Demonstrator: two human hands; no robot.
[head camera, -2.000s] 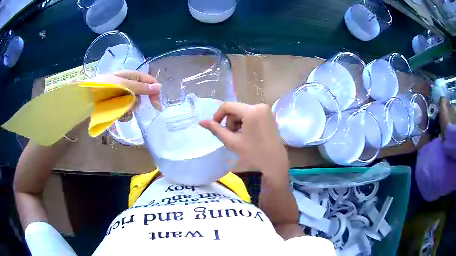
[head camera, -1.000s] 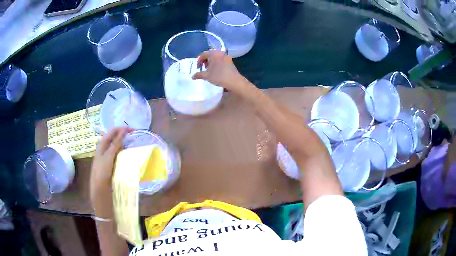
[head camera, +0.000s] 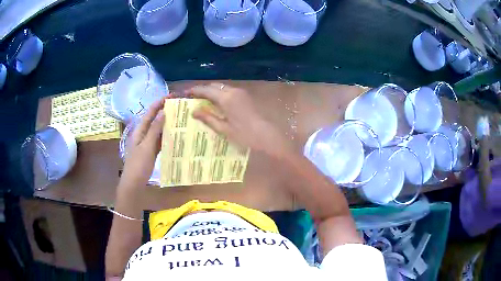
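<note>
A yellow label sheet (head camera: 203, 153) with rows of small dark print hangs in front of me over the cardboard. My left hand (head camera: 147, 123) holds its left edge. My right hand (head camera: 225, 112) is at its top right, with the fingertips on the sheet; whether a single label is between them cannot be told. A clear cup-shaped housing (head camera: 134, 90) with a milky white lower part stands just beyond my left hand. Another housing is mostly hidden behind my left hand and the sheet.
More label sheets (head camera: 82, 112) lie on the cardboard (head camera: 280, 121) at the left, beside a housing (head camera: 56, 153). Several housings (head camera: 335, 153) are grouped at the right. Three stand on the dark green conveyor (head camera: 247, 63). A teal bin (head camera: 439, 219) holds white parts. Another person's purple sleeve (head camera: 480, 192) is at the right.
My right hand has let go of the housing, now farther back on the conveyor, and come back to the label sheet. The sheet has unfolded and turned its printed side up between my hands.
</note>
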